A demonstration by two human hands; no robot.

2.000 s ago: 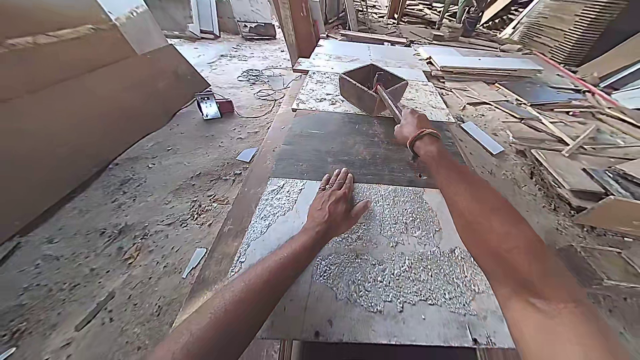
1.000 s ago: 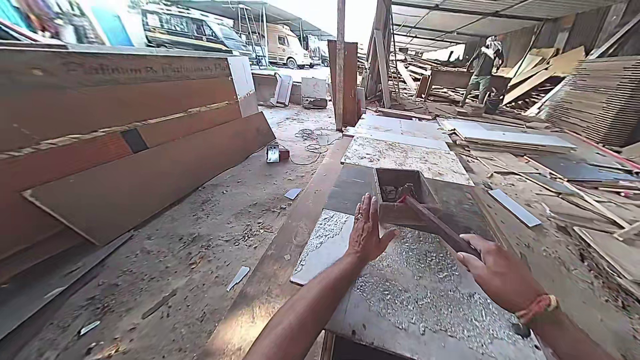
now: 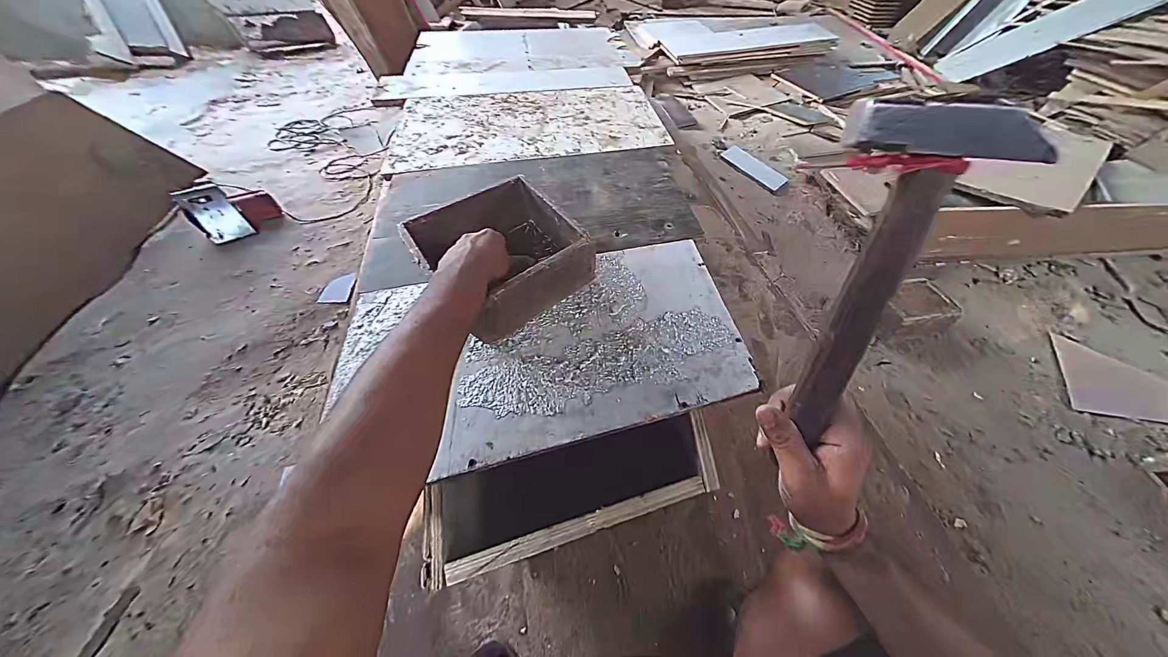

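My right hand (image 3: 821,461) grips the wooden handle of a hammer (image 3: 944,132), held upright with its head at the top and red cloth or cord tied below the head. My left hand (image 3: 476,255) reaches into an open wooden box (image 3: 547,292), its fingers partly hidden; whether they hold anything cannot be told. Small dark bits lie inside the box. The box rests across a dark panel (image 3: 630,192) and a pale board (image 3: 584,374) with a rough, glittery patch. Under the pale board's near end shows a hollow plywood frame (image 3: 584,527).
Further boards (image 3: 529,123) continue the row ahead. At left are a leaning brown sheet (image 3: 82,201), a red and metal device (image 3: 219,214) and a cable (image 3: 319,137). Stacked panels (image 3: 748,41) and scrap wood (image 3: 1022,233) lie at right.
The hammer, earlier held low over or in the box, is now raised upright at the right. My left hand has gone from above the boards into the box. The view has tipped down since one second ago.
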